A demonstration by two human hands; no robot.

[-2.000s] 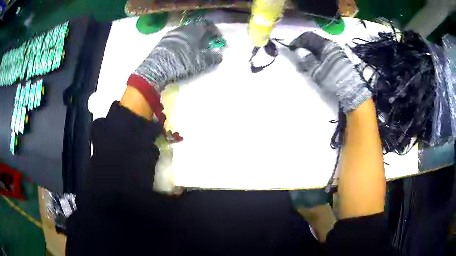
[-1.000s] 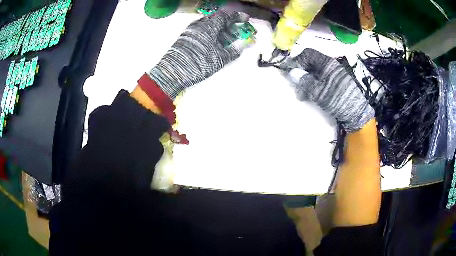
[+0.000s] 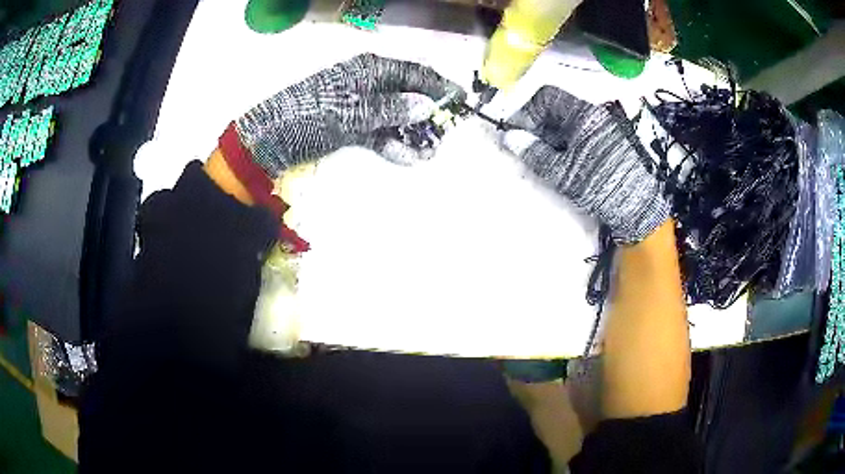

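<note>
My left hand [image 3: 371, 111], in a grey-white knitted glove, holds a small green circuit board [image 3: 448, 113] between thumb and fingers, below the yellow soldering iron [image 3: 517, 44]. My right hand [image 3: 565, 143], in a matching glove, pinches a thin black cable [image 3: 484, 115]. The cable's end meets the board's right edge, just under the iron's dark lower end. Whether the wire touches the board or the iron tip cannot be told. The fingers hide part of the board.
A tangled black cable pile [image 3: 732, 194] lies right of the white sheet [image 3: 445, 268], beside a clear plastic bag [image 3: 811, 204]. Rows of green boards [image 3: 56, 56] lie on a dark mat at left. Another green board [image 3: 362, 13] is at the top edge. A yellowish-white pad [image 3: 276, 310] lies at the sheet's left.
The board in my left hand has moved down and is now beside the cable end below the iron. My right hand still holds the cable. The whole view has also shifted.
</note>
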